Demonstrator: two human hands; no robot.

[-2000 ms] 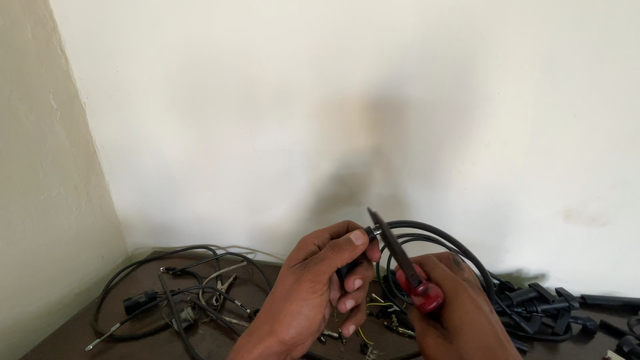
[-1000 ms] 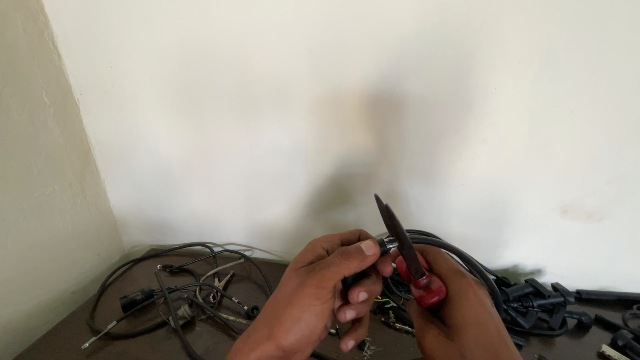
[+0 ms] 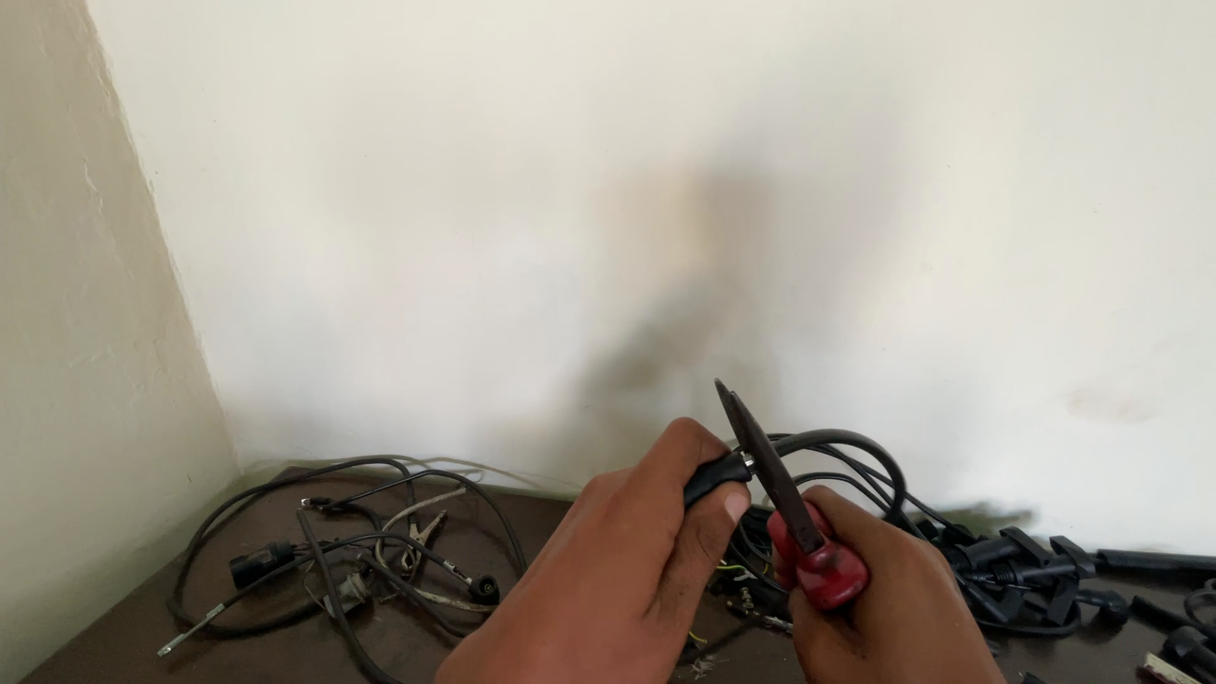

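Note:
My left hand (image 3: 636,541) pinches a black sleeve-like cable end (image 3: 717,478) between thumb and fingers. A small bright metal part shows at the sleeve's right end, right by the blades. My right hand (image 3: 883,589) is closed around the red handles of dark metal scissors or snips (image 3: 771,465), their tips pointing up and left. The blades cross the cable just right of the sleeve. Beyond them a black cable (image 3: 841,437) curves right and down behind my right hand. Whether the blades touch the cable cannot be told.
On the dark brown table (image 3: 532,518), tangled black cables (image 3: 328,463) lie at the left with a black connector (image 3: 261,565) and a metal crocodile clip (image 3: 418,546). Several black plastic clamp-like parts (image 3: 1021,570) are heaped at the right. A pale wall (image 3: 456,237) rises behind.
My left hand has rolled over, so its back now faces the camera and the black sleeve shows between thumb and fingers. The red-handled tool stays in my right hand.

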